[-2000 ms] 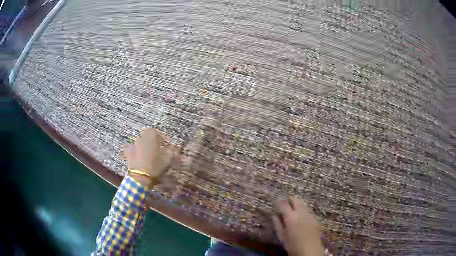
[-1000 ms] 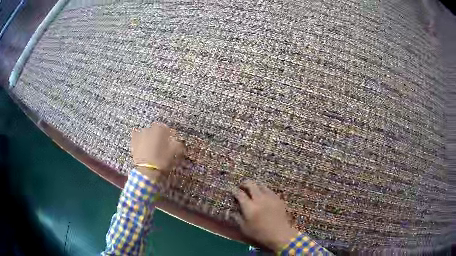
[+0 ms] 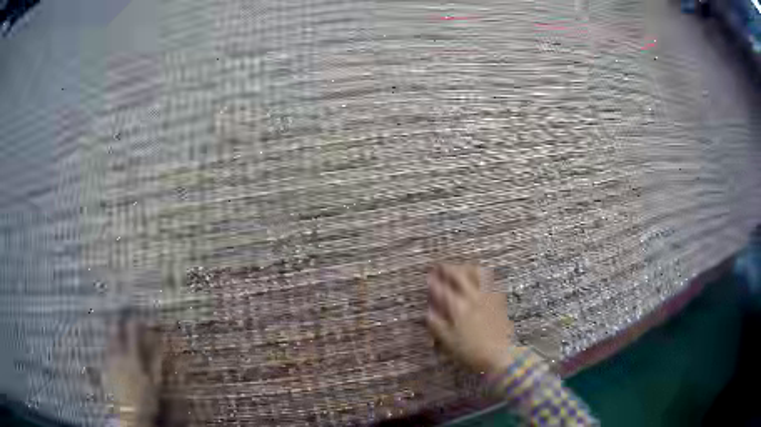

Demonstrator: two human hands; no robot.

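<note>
Ribbed tweed fabric [image 3: 359, 208] with multicoloured flecks covers most of the view and is blurred in places. My left hand [image 3: 138, 367] is at the lower left on the cloth, blurred and partly cut off by the bottom edge. Its fingers are too unclear to tell whether they grip anything. My right hand [image 3: 471, 317] lies on the cloth right of centre, near the near side, with its fingers bent down onto the fabric. Whether it pinches the cloth cannot be told.
The reddish-brown table edge [image 3: 634, 335] curves along the lower right, with green floor [image 3: 684, 359] beyond it. Thin red lines [image 3: 555, 27] show on the cloth at the top right. Dark and blue shapes, unclear, are in the upper right corner.
The view has turned to the right, so the white tube at the left is gone and the table edge shows at the lower right. My hands are farther apart.
</note>
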